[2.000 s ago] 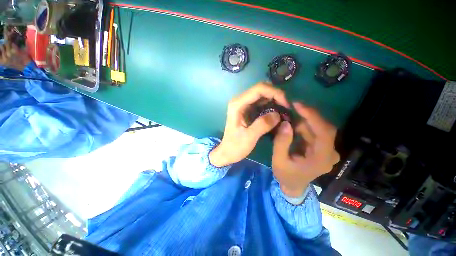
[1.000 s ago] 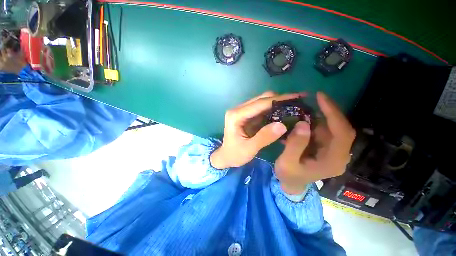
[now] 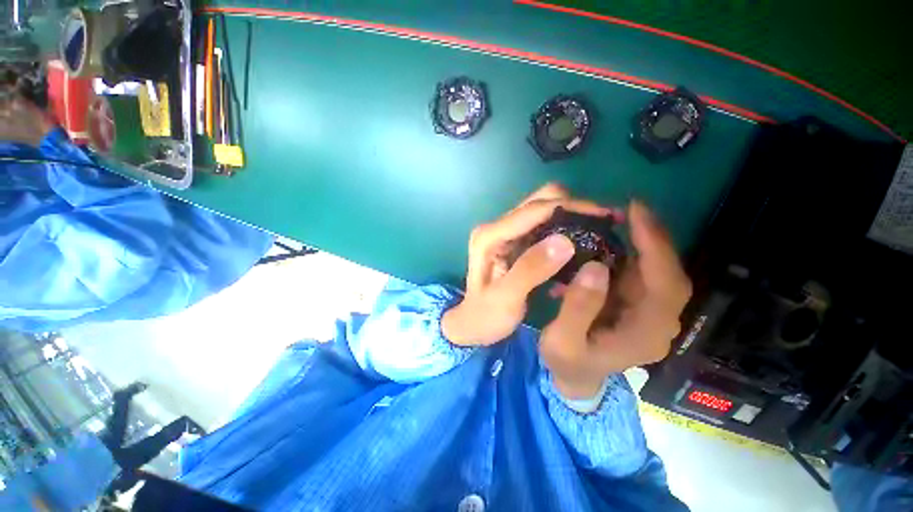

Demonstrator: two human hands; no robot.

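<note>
My left hand (image 3: 511, 270) and my right hand (image 3: 626, 305) hold one black watch head (image 3: 583, 236) between them, above the front part of the green mat. Both thumbs lie on its face, and the fingers wrap round its sides and hide part of it. Three more black watch heads lie apart in a row on the mat behind my hands: the left one (image 3: 461, 107), the middle one (image 3: 561, 127) and the right one (image 3: 668, 124). Their centres are grey.
A black test fixture (image 3: 741, 350) with a lit red counter display (image 3: 710, 400) stands at the right. A metal-rimmed tray (image 3: 186, 100) is at the far left, with thin tools (image 3: 222, 100) beside it. Another person's blue sleeve (image 3: 90, 230) is at the left edge.
Compared with two seconds ago, both hands have shifted slightly right with the watch head, and its face is more exposed between the thumbs. The three watch heads stay in their row; the view has shifted slightly.
</note>
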